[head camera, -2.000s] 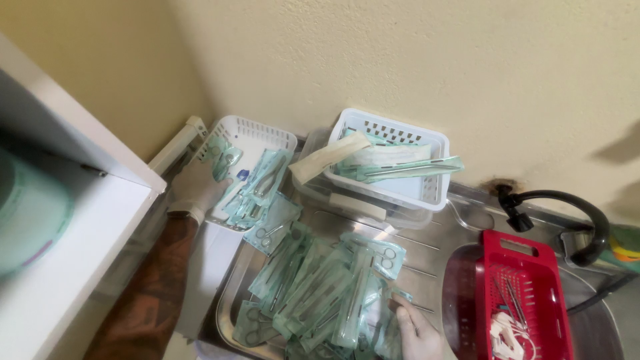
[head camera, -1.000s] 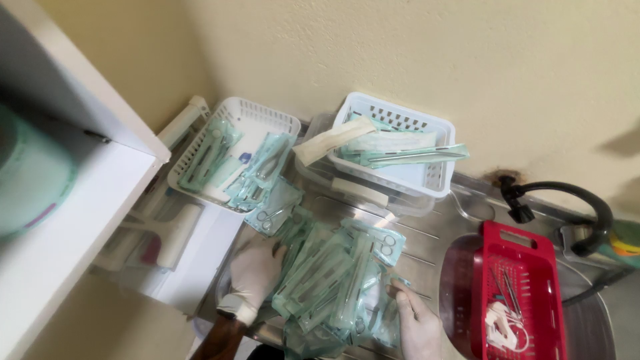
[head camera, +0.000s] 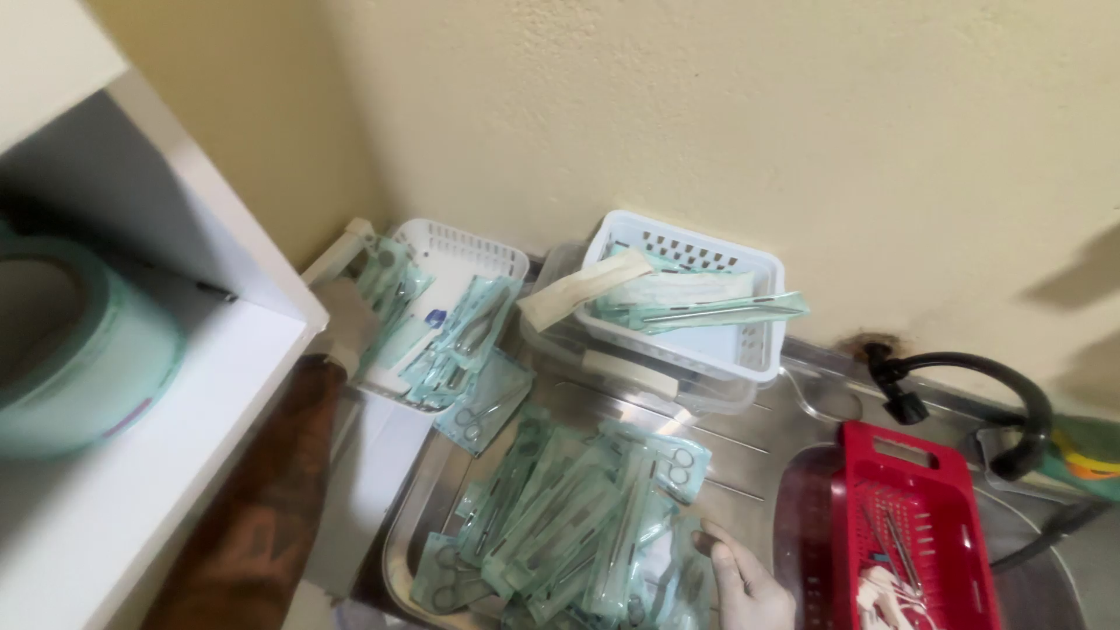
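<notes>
Clear green sterilization pouches with metal instruments, among them scissors, lie heaped on a steel tray. My right hand, in a pale glove, is at the heap's right edge, fingertips against a pouch. Over the left side of a white perforated basket reaches my left hand, gloved and blurred, beside pouches there; whether it holds one cannot be told. More pouches fill that basket's right side. A pouch with scissors lies between basket and tray.
A second white basket with pouches stands on a clear lidded container. A red basket with instruments sits in the sink, near a black faucet. At left, a white shelf holds a green pouch roll.
My left hand has moved from the left side of the heap up to the left white basket. My right hand stays at the heap's right edge.
</notes>
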